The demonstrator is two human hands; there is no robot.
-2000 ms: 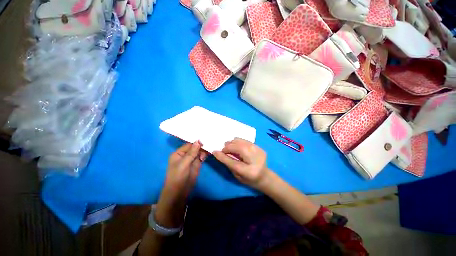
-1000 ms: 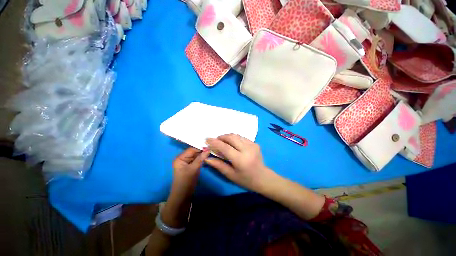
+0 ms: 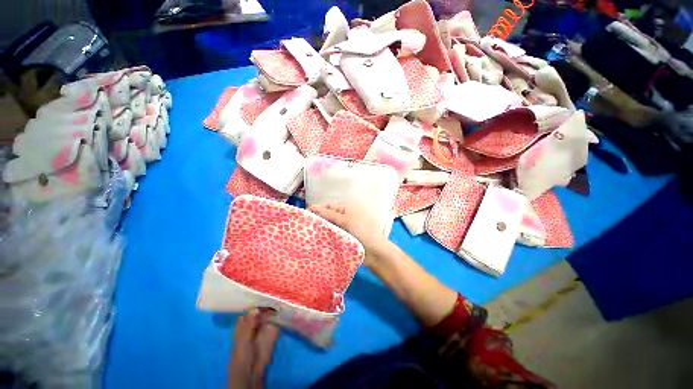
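Observation:
A flap pouch (image 3: 289,247) is held up in front of me with its flap raised, showing coral spotted lining; its off-white body is at the bottom. My left hand (image 3: 254,346) grips the body's lower front edge from below, its fingertips at the front centre. My right hand (image 3: 351,222) is at the flap's upper right edge, partly behind it; its fingertips show above the edge. The thread snips are not visible.
A large heap of pouches (image 3: 266,156), many open, lies beyond on the blue cloth (image 3: 167,228). Closed pouches (image 3: 57,156) stand in overlapping rows at left, above clear plastic bags (image 3: 57,281). An orange coil (image 3: 511,19) hangs at the back.
The view has tilted up, showing more of the heap and background. The pouch, earlier flat with its white side up, is now raised with coral lining showing. My right hand has moved to the flap's edge.

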